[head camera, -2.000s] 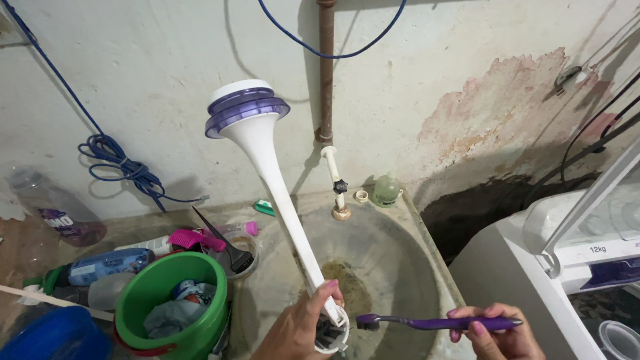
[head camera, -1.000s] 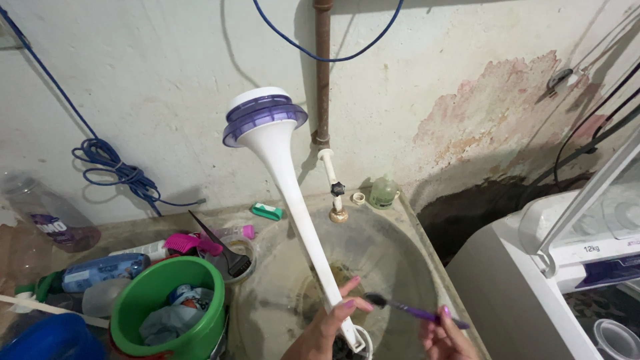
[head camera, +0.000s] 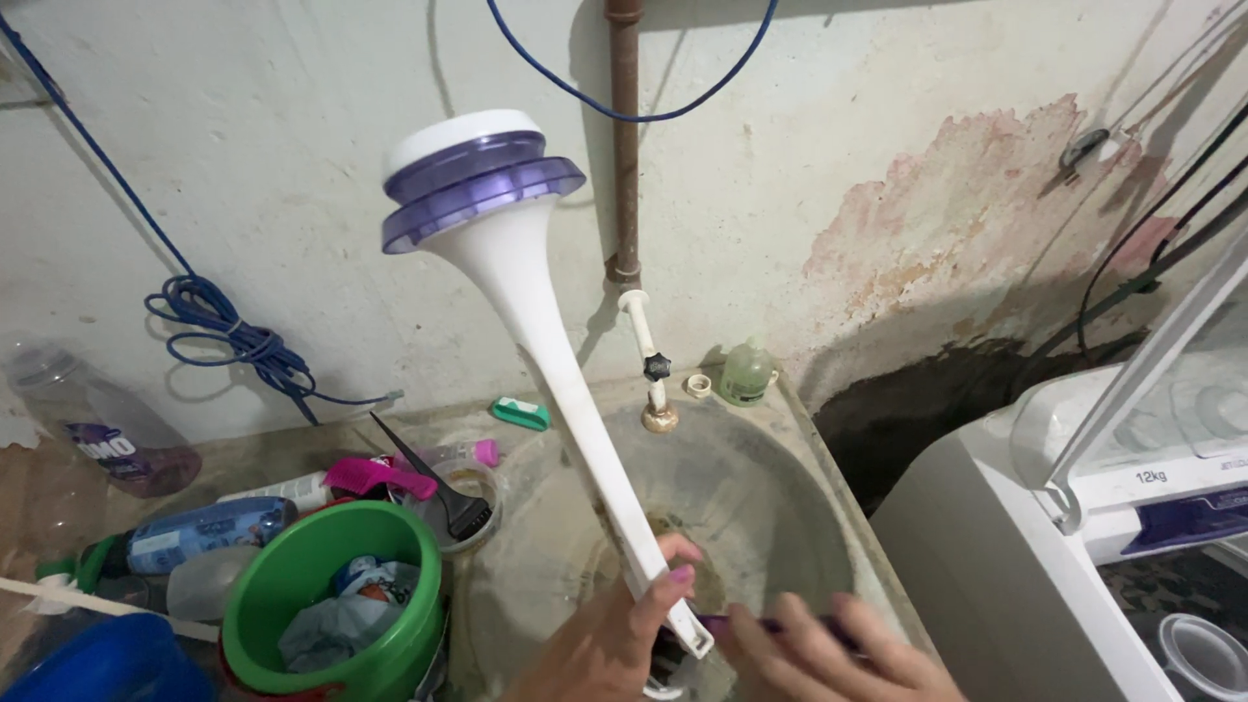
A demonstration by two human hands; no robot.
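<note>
My left hand (head camera: 624,614) grips the lower end of a long white plastic piece (head camera: 585,419), which flares at the top into a round head with translucent purple rings (head camera: 478,190). It leans up and to the left above the grey sink basin (head camera: 780,487). Close to its lower end, my right hand (head camera: 829,648), somewhat blurred, holds a purple-handled brush (head camera: 770,624); the brush's head is hidden behind the white piece and fingers. Part of a round white rim (head camera: 663,690) shows under the white piece, with its inside dark.
A green bucket (head camera: 336,604) with plastic bags stands left of the basin, beside bottles, a pink comb (head camera: 380,478) and a black tint brush (head camera: 444,487). Behind the basin is a white tap (head camera: 643,341) near a greenish bottle (head camera: 747,373). A white washing machine (head camera: 975,507) stands at right.
My right hand has brought the purple brush left, against the lower end of the white piece; two seconds ago the brush was fully visible to its right. My left hand still holds the white piece.
</note>
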